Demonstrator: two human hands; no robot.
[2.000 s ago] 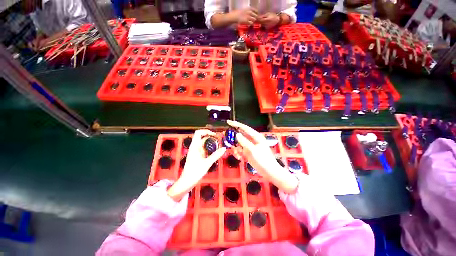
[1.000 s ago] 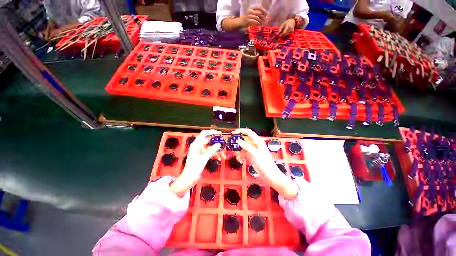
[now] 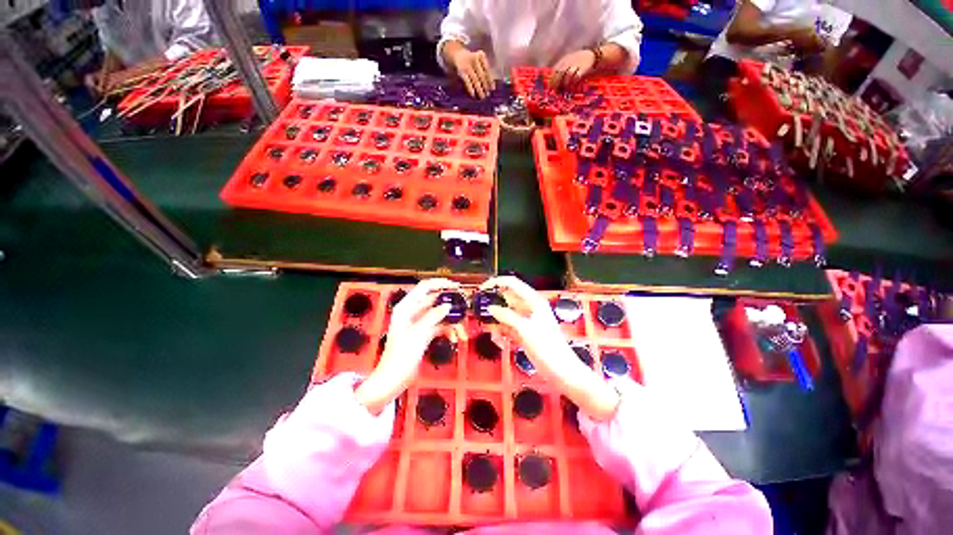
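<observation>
My left hand holds a round smartwatch body over the back part of the near work tray. My right hand holds a second smartwatch body close beside the first. Both faces are dark with small pale marks. The near tray is red-orange with square pockets. Many pockets hold dark round watch bodies, such as the one at the front. Some front pockets are bare. My hands and forearms hide part of the tray.
Behind stand the far left tray with watch parts and the far right tray with strapped watches. A small dark device lies between. Right are a white sheet, a small red parts box and a pink sleeve.
Both watch bodies, earlier tilted differently with blue-lit faces, now sit side by side and look darker. The person opposite has moved their hands. A pink sleeve at the right is further into view than one second ago.
</observation>
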